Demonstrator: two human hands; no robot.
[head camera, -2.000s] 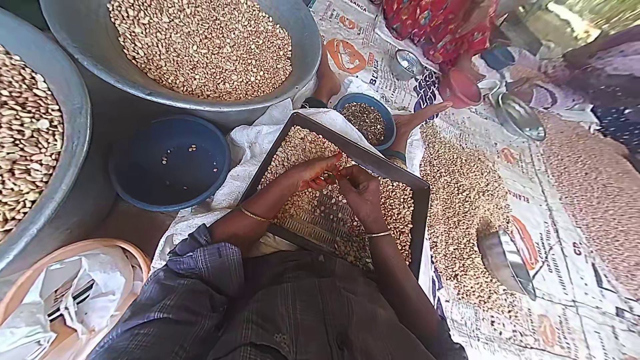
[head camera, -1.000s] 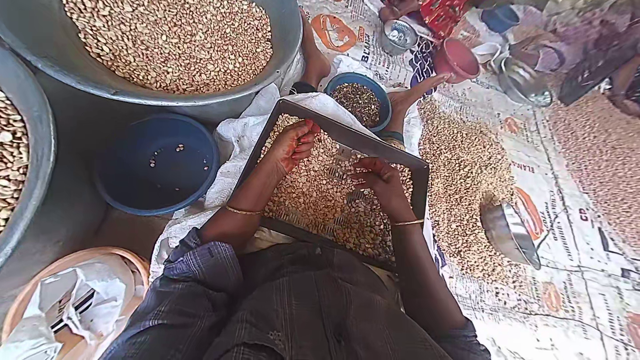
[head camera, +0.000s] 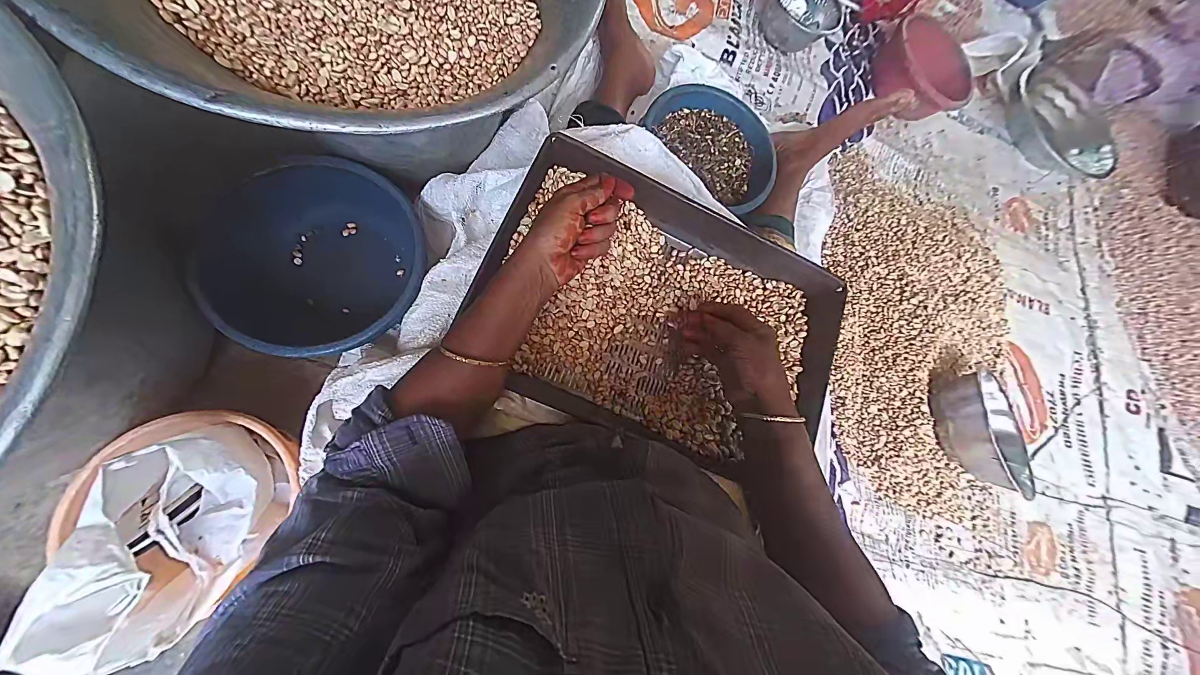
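Note:
A dark rectangular sieve tray (head camera: 825, 352) with a mesh bottom lies on my lap, spread with shelled, nut-like kernels (head camera: 600, 319). My left hand (head camera: 581, 230) is raised over the tray's upper left part, fingers curled together; whether it holds a kernel cannot be told. Over the right part, my right hand (head camera: 727, 342) has its fingertips down at the kernels, beside a patch of bare mesh. What lies between those fingertips is too small to tell. A thin bangle circles each wrist.
Big metal basins (head camera: 450, 117) of kernels stand at the left, near a blue basin (head camera: 309, 342) holding a few kernels. A small blue bowl (head camera: 769, 150) of dark bits sits beyond the tray. Rightward are a kernel heap (head camera: 900, 281), a steel bowl (head camera: 975, 431) and a red bowl (head camera: 928, 61).
Two seconds ago my hands were close together over the tray. They moved apart, the left toward the tray's left side, the right toward its right side.

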